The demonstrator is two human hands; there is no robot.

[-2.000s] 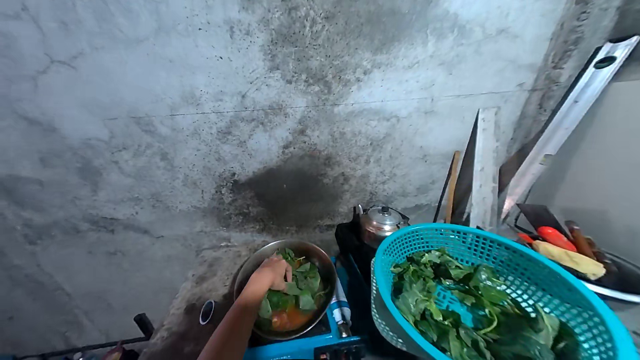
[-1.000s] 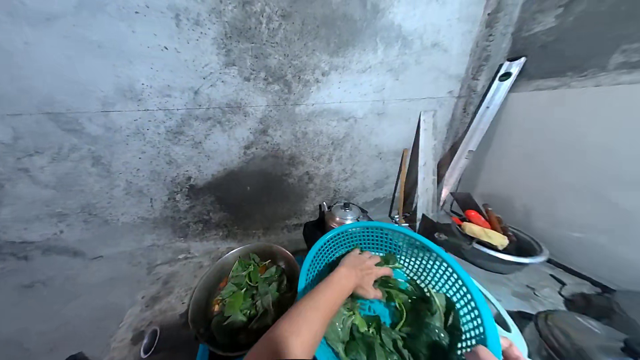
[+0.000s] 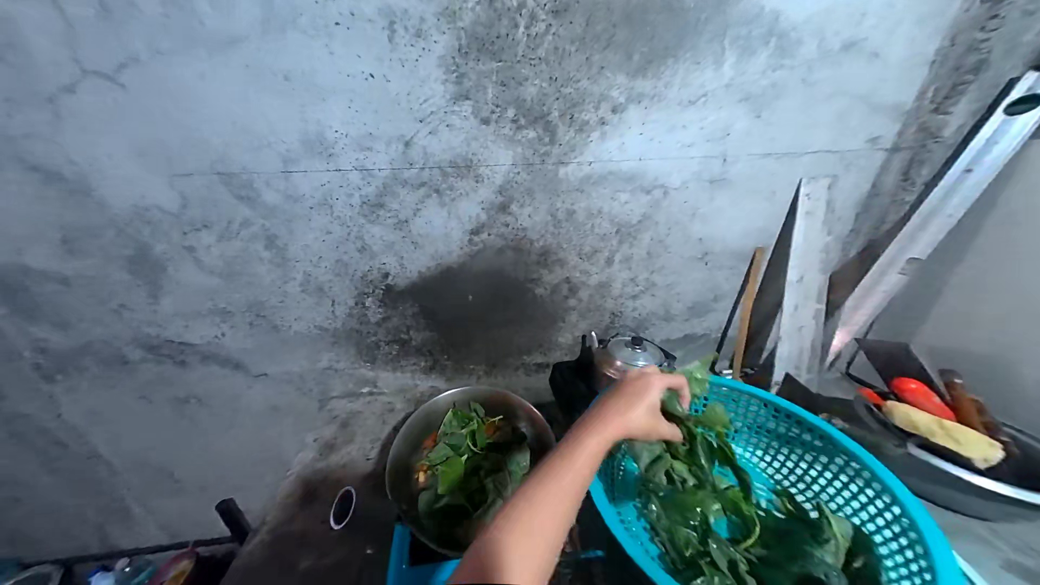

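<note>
My left hand [image 3: 654,406] pinches a bunch of leafy greens [image 3: 686,459] at the left side of a turquoise plastic colander [image 3: 845,443]. More wet leaves and stems lie in the colander under the hand. Left of my forearm stands a round metal pot [image 3: 406,443], holding green leaves [image 3: 463,463] over orange-coloured pieces of food. My forearm crosses in front of the pot's right side. My right hand is not in view.
Behind my left hand is a metal kettle [image 3: 634,351]. A blue stove edge [image 3: 398,552] shows below the pot. At right, a basin [image 3: 967,487] holds red and yellow items; metal lengths [image 3: 800,284] lean on the concrete wall [image 3: 244,244]. A small cup [image 3: 343,508] stands left.
My left hand went from the pot to the colander and now lifts greens at its left side. Leaves in the pot look more heaped than two seconds ago. Fingers at the colander's right rim have left view.
</note>
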